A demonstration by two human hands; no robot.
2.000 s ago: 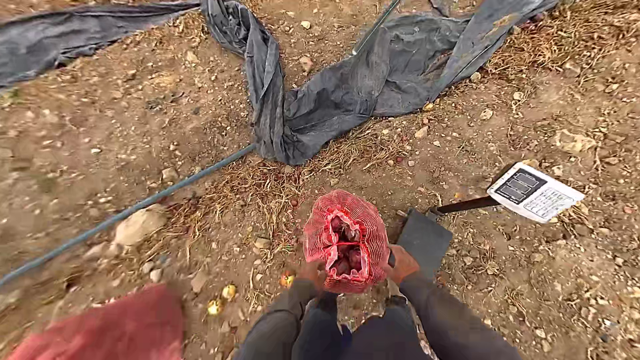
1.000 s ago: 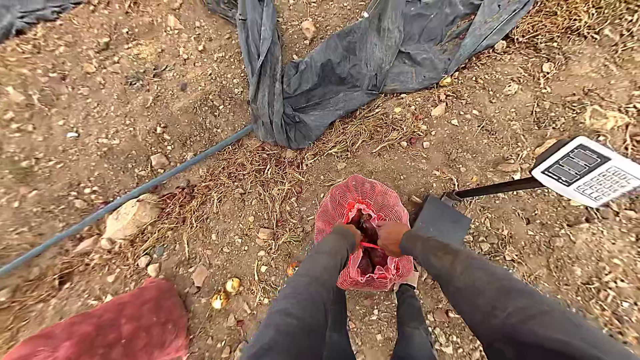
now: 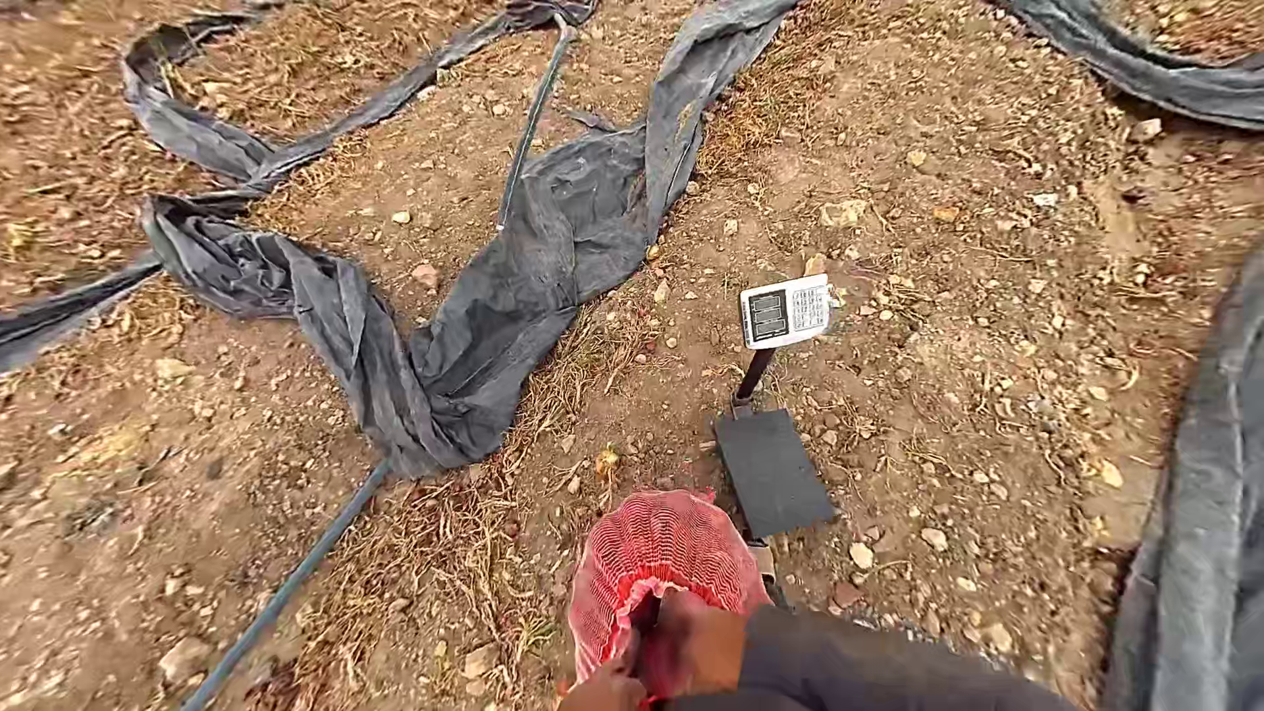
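A red mesh sack [image 3: 667, 543] stands on the soil at the bottom middle, its gathered mouth facing up. My right hand [image 3: 701, 642] is at the opening, blurred, with the fingers partly inside the mouth. My left hand [image 3: 607, 686] is at the near left edge of the mouth, cut off by the frame's lower edge. The sack's contents are mostly hidden behind my hands. Just right of the sack lies the dark platform [image 3: 775, 472] of an electronic scale, with its white display head [image 3: 787, 311] on a short black post.
Crumpled dark plastic sheeting [image 3: 484, 346] runs across the ground ahead, and more sheeting [image 3: 1195, 513] lies along the right edge. A blue-grey pipe [image 3: 291, 583] crosses the soil at the lower left. A thinner pipe [image 3: 533, 128] lies farther off. Stones and dry stalks are scattered about.
My hands were apart at the sack's sides, then came together at its mouth, where dark red round items showed. The mouth is now more gathered. The view has swung right.
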